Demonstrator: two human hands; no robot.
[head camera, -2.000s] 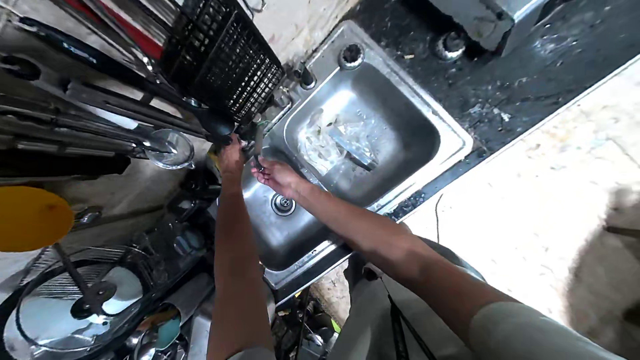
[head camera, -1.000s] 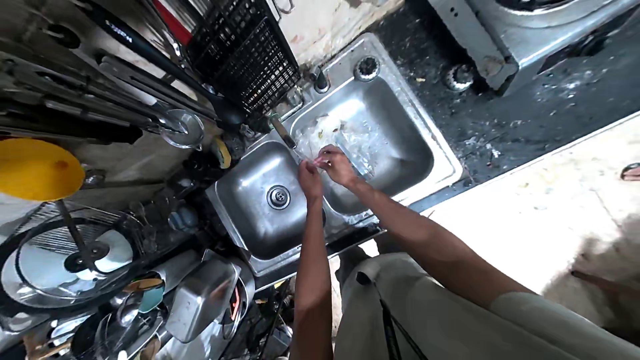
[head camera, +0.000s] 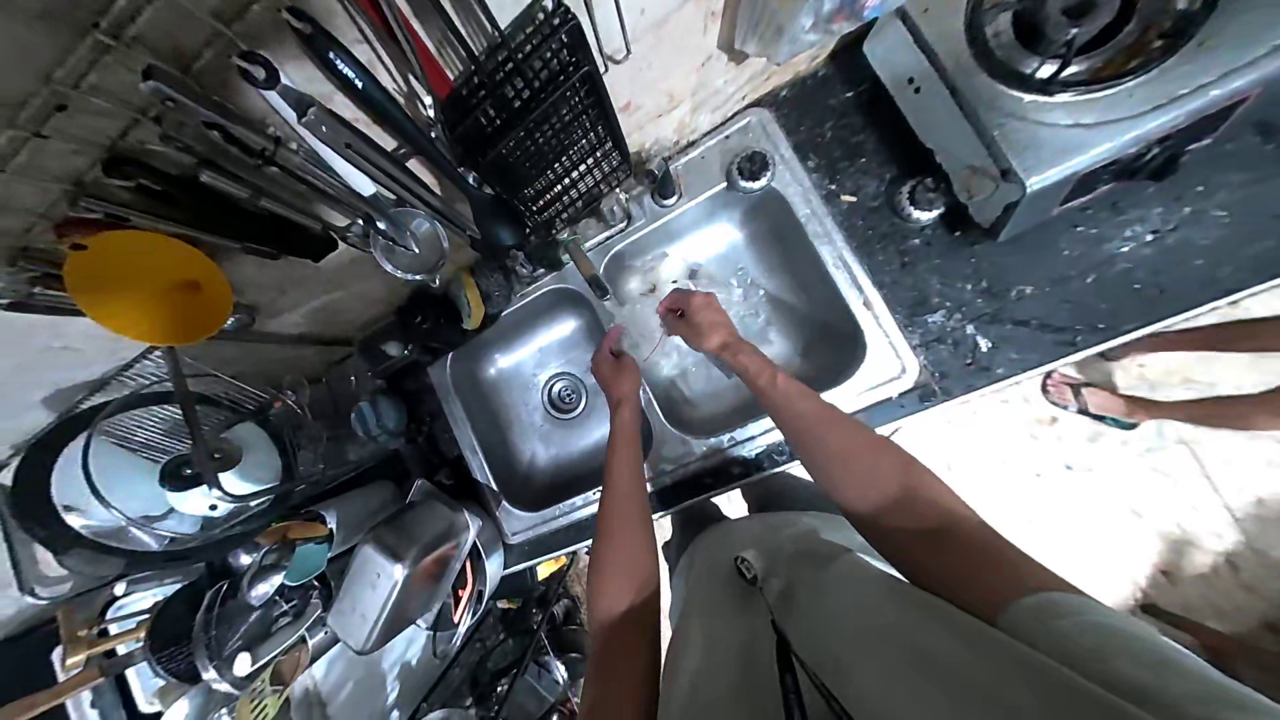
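Note:
Below me is a double-bowl stainless steel sink (head camera: 880, 372). My left hand (head camera: 616, 368) is over the divider between the bowls, its thumb raised; whether its fingers grip anything is unclear. Over the right bowl, my right hand (head camera: 697, 318) has its fingers curled together near a thin reddish strand (head camera: 655, 347) that runs between the hands. What its fingertips hold is too small to tell. The faucet spout (head camera: 586, 268) points toward the divider. Wet, whitish and clear material (head camera: 745, 290) lies in the right bowl under my right hand. The left bowl's drain strainer (head camera: 565, 396) is visible.
A black plastic rack (head camera: 550, 130) and hanging utensils (head camera: 350, 150) line the wall. A gas stove (head camera: 1080, 120) stands on the black counter (head camera: 1080, 260) at right. Pots, including a rectangular steel pan (head camera: 402, 575), crowd the left. Another person's sandaled foot (head camera: 1090, 400) is on the floor.
Both hands were near the faucet, then together over the divider one second ago. Now they are apart, my right hand over the right bowl. A person's legs have come into view at right.

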